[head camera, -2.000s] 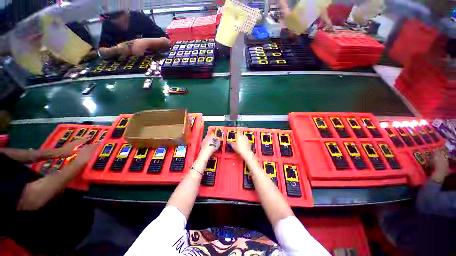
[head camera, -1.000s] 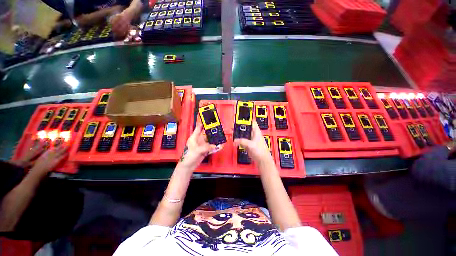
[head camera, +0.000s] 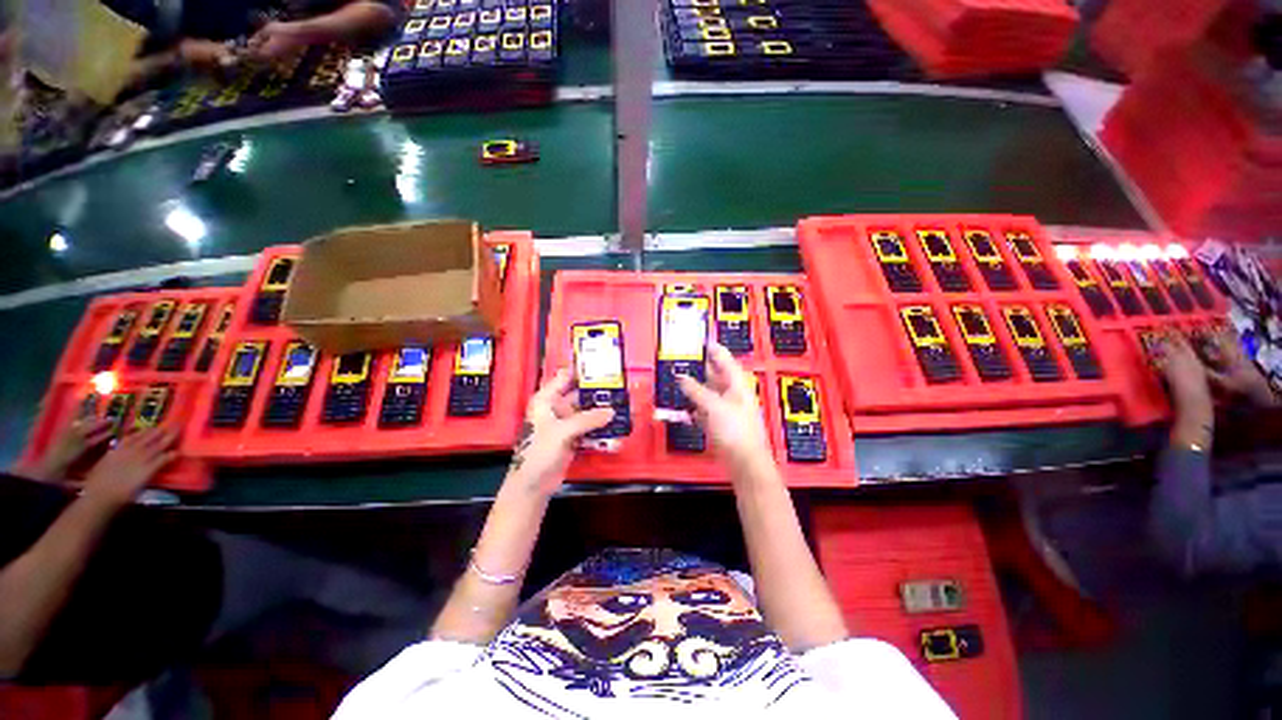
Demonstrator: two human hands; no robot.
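My left hand [head camera: 555, 429] holds a black keypad phone [head camera: 600, 377] with a yellow frame, upright, its screen lit white. My right hand [head camera: 724, 411] holds a second such phone [head camera: 683, 345], also with a lit white screen. My thumbs rest on the keypads. Both phones are above the red tray [head camera: 562, 317] in front of me. Several phones lie in that tray's pockets on the right side, such as the phone at its lower right [head camera: 803, 418]. My right hand partly hides others.
A cardboard box [head camera: 391, 288] sits on phones in the left red tray [head camera: 513, 387]. Another red tray [head camera: 865, 387] lies right. A loose phone [head camera: 508, 151] is on the green belt [head camera: 787, 162]. Neighbours' hands work at both sides. Two pieces lie on a lower red tray [head camera: 914, 542].
Both hands lifted phones from the tray, and since one second ago both screens have changed from dark to lit white. The left phone is now more upright.
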